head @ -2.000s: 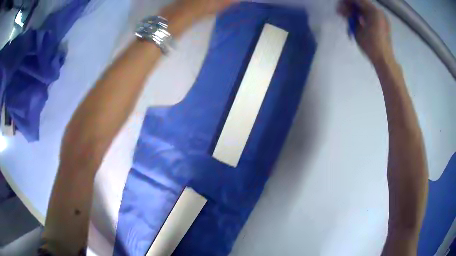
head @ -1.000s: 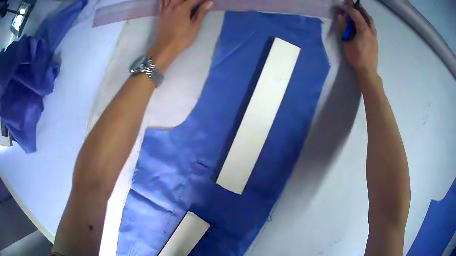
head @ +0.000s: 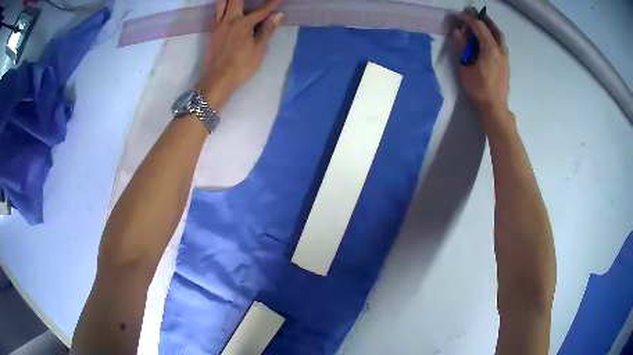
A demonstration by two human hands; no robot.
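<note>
A blue garment panel (head: pixel 277 208) lies flat on pale pattern paper (head: pixel 208 152), with a curved cut-out on its left side. Two cream bar weights lie on it, a long one (head: pixel 347 170) and one (head: pixel 255 331) cut off by the bottom edge. A pinkish clear ruler (head: pixel 347 15) lies across the panel's top edge. My left hand (head: pixel 239 45) presses on the ruler, fingers spread, a watch on the wrist. My right hand (head: pixel 480 62) is at the ruler's right end and holds a dark blue pen (head: pixel 470 50).
A crumpled blue cloth heap (head: pixel 31 125) lies at the left edge of the white table (head: pixel 69 243). A second blue panel (head: pixel 602 305) lies at the lower right. A grey rounded tube (head: pixel 579 41) curves along the upper right. A dark device with a lit surface (head: pixel 19 33) is at the top left.
The ruler has come into view along the panel's top edge, with my left hand now on it. My right hand has moved left to the ruler's end, still holding the pen.
</note>
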